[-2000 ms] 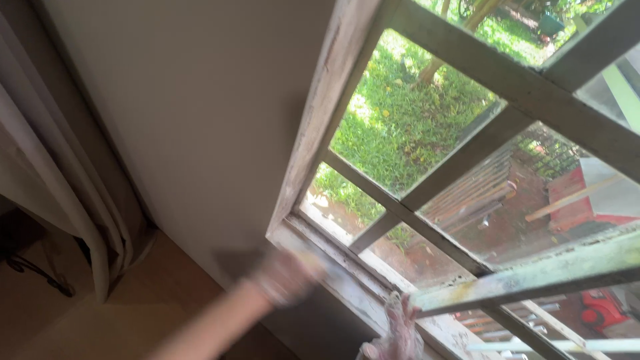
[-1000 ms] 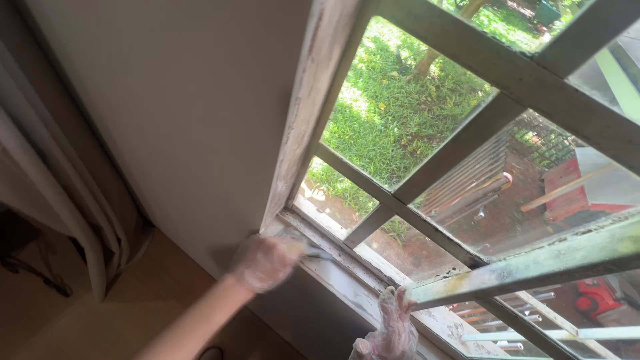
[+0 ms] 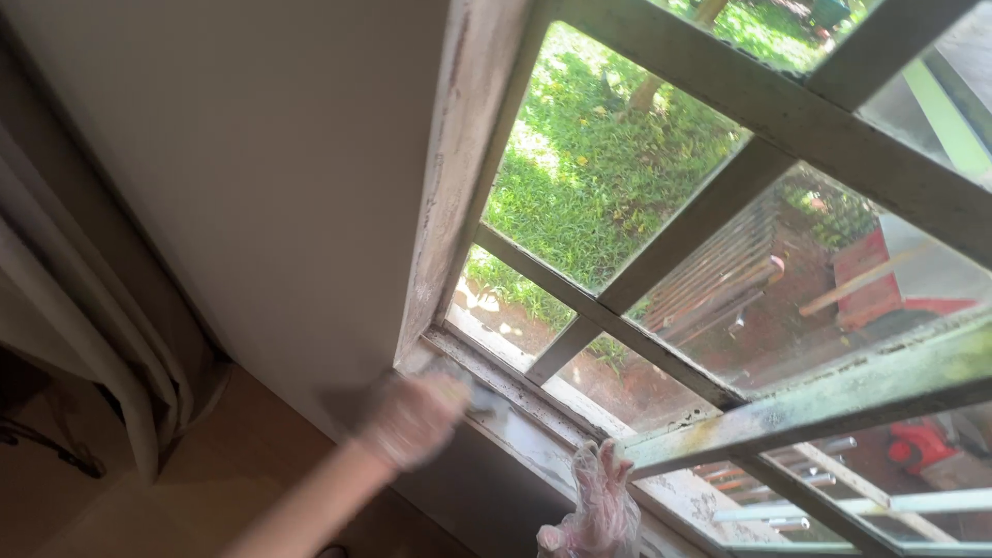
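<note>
My left hand (image 3: 422,418), in a clear plastic glove, reaches in from the lower left and holds a small flat hand tool (image 3: 484,399). The tool is blurred, so its exact kind is unclear; it lies over the window sill (image 3: 511,426), close to the corner with the side jamb. At the bottom, my right hand (image 3: 597,500), also in a clear glove, has its fingertips hooked at the end of the pale, stained window bar (image 3: 775,411), where it meets the sill. Paint on the sill and jamb (image 3: 457,155) looks worn and patchy.
A glazed metal lattice (image 3: 604,310) stands just beyond the sill. Left of the jamb is a plain wall (image 3: 271,155), then a hanging curtain (image 3: 93,333) above the brown floor (image 3: 256,465). Outside, through the panes, are grass (image 3: 589,178), stacked rods (image 3: 713,279) and red objects (image 3: 868,279).
My left hand moved from near the sill towards the jamb corner, then slightly back along the sill, the tool staying in it. My right hand has stayed at the bar's end.
</note>
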